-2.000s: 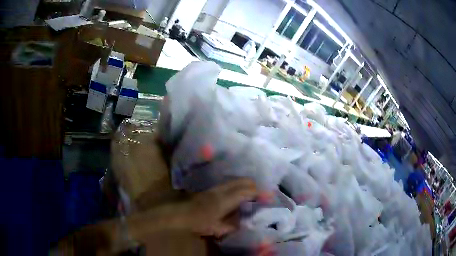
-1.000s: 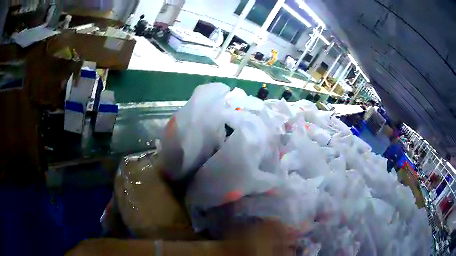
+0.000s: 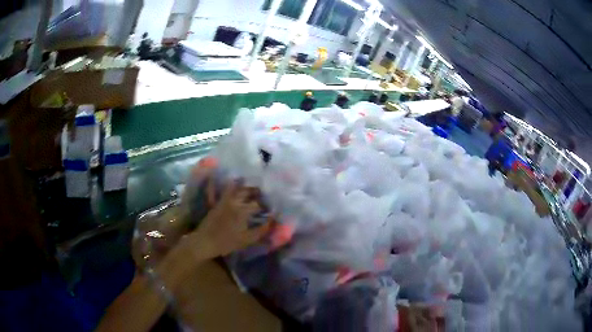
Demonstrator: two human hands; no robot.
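A large mass of frosted bagged speakers [image 3: 415,220] fills the middle and right, with orange patches and dark shapes showing through. My left hand [image 3: 235,219] reaches in from the lower left, with a thin pale band at the wrist. It is blurred and its fingers are bent against a bagged unit at the left edge of the mass. Whether they grip it cannot be told. My right hand is not in view. A brown cardboard sheet [image 3: 224,301] shows under the bags and below my left forearm.
White gift boxes with blue bands [image 3: 115,170] stand at the left beside the glossy green conveyor belt [image 3: 152,174]. An open brown carton [image 3: 97,87] is behind them. A white stack [image 3: 211,54] lies on the far bench. People in blue are at the far right.
The view has shifted, and the boxes sit further left in it. My left hand has moved from the low front of the bags up to their left edge.
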